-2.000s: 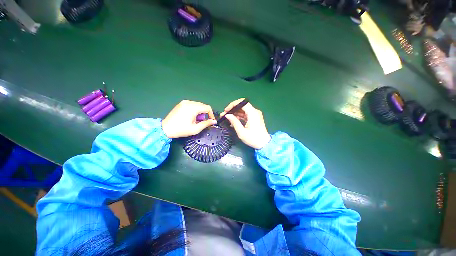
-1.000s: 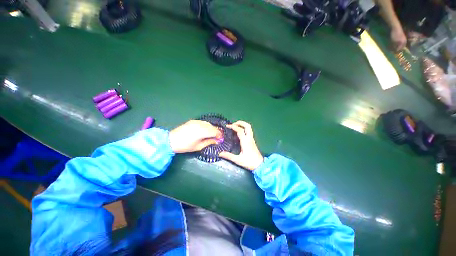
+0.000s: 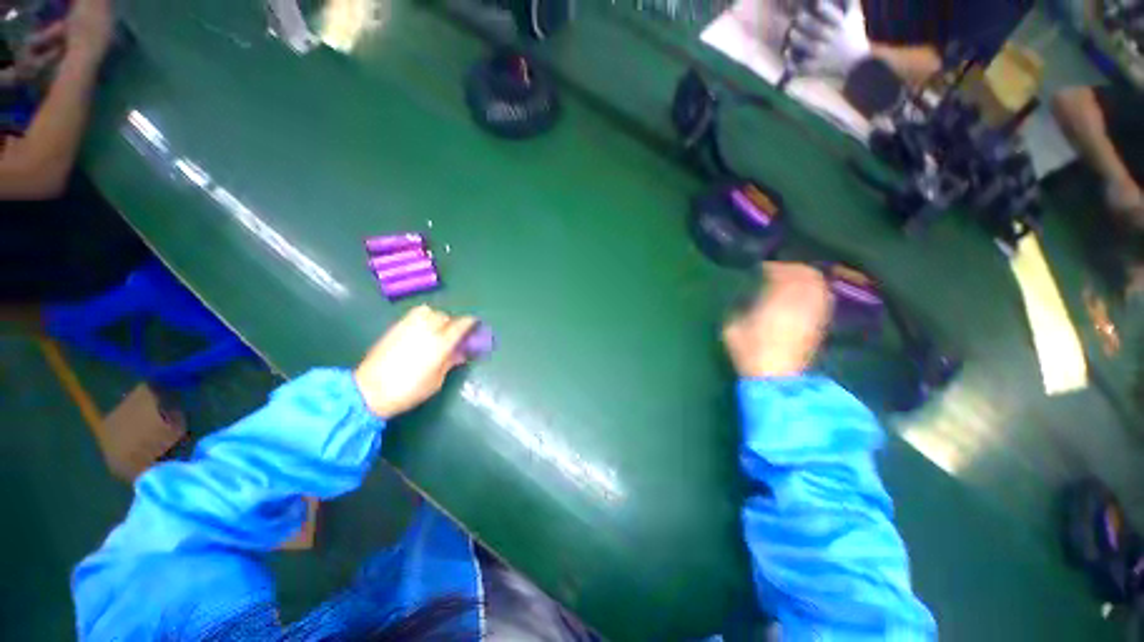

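My left hand (image 3: 414, 361) grips a loose purple cell (image 3: 478, 341), which sticks out past the fingertips above the green bench. A row of several purple cells (image 3: 403, 266) lies just beyond it. My right hand (image 3: 780, 320) is blurred, at the left side of a black ribbed housing with a purple cell (image 3: 856, 294) in it. The hand partly hides this housing, and whether the fingers touch or hold it cannot be told. Another black ribbed housing (image 3: 738, 226), with a purple cell and an orange-brown patch, sits just beyond my right hand.
A further ribbed housing (image 3: 512, 94) stands at the far side. A black curved bracket (image 3: 926, 376) lies right of my right hand. Black parts are heaped (image 3: 947, 151) at upper right, by a yellow sheet (image 3: 1048, 314). Other people's arms show at upper left and upper right.
The view has shifted. The housing that was between my hands is now at the right, by my right hand. My hands have moved apart, and my left hand has taken hold of a loose cell.
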